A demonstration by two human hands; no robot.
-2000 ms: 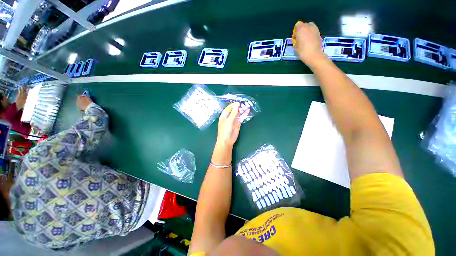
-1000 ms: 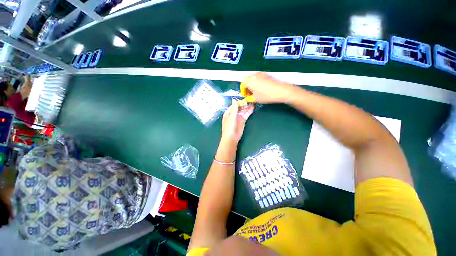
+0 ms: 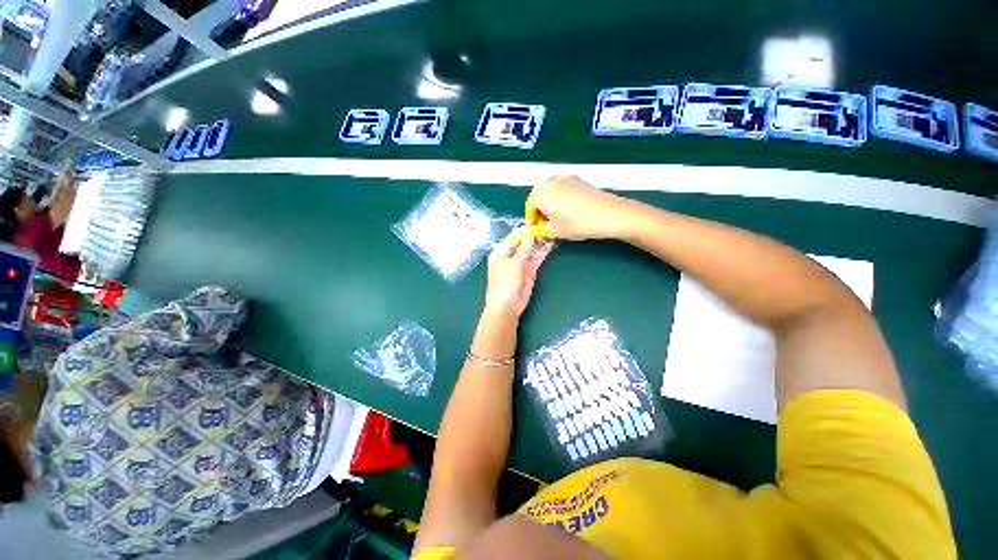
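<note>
My left hand and my right hand meet above the working bag of small parts, which they mostly cover. Yellow finger cots show at the fingertips. What lies between the fingertips is too small and hidden to tell. The upper-left bag of parts lies flat just left of my left hand. The near bag of parts, with rows of white oblong pieces, lies close to the yellow shirt. Flat electronic units lie in a row on the belt beyond the pale strip.
A crumpled clear bag lies at left near the table edge. A white paper sheet lies partly under my right forearm. A shiny clear bag is at far right. A co-worker in a patterned shirt is at left, near a stack of pale trays.
My right hand has come from the units on the belt down to my left hand, and the two have stayed together since. The units show farther right. The co-worker's arm has drawn back.
</note>
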